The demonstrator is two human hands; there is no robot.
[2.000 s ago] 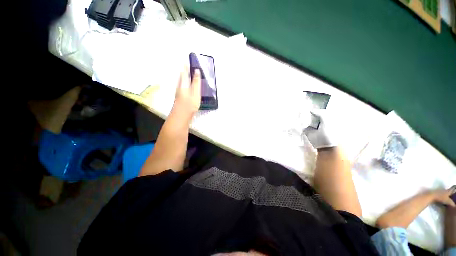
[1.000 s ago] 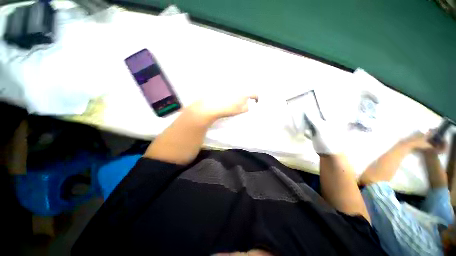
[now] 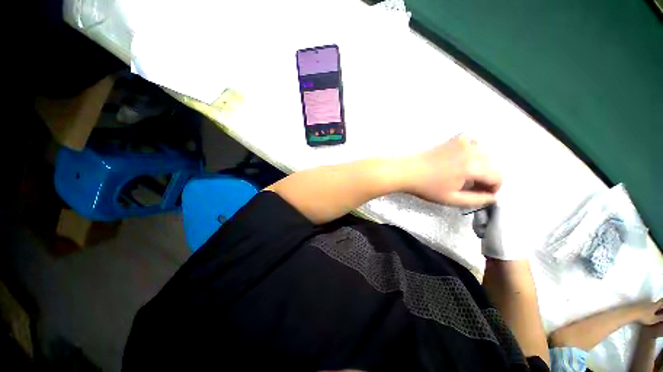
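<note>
My left hand, bare, is at the bench's front edge with its fingers curled down against my right hand. My right hand wears a white glove with greyish fingertips, bent around a thin dark edge, likely the white-faced panel. Most of this panel is hidden by my hands or lost against the white bench. Whether my left fingers grip it cannot be told. A smartphone with a lit pink-purple screen lies on the bench to the left of my hands.
The white bench runs diagonally beside the green belt. Clear crumpled bags lie at right. Another person's forearm and hand are at lower right. Blue stools stand below at left. A white sheet lies at upper left.
My left hand was on the phone, let it go and moved right to my gloved hand. The panel's dark frame, visible a second ago, is now mostly hidden. The view has also shifted.
</note>
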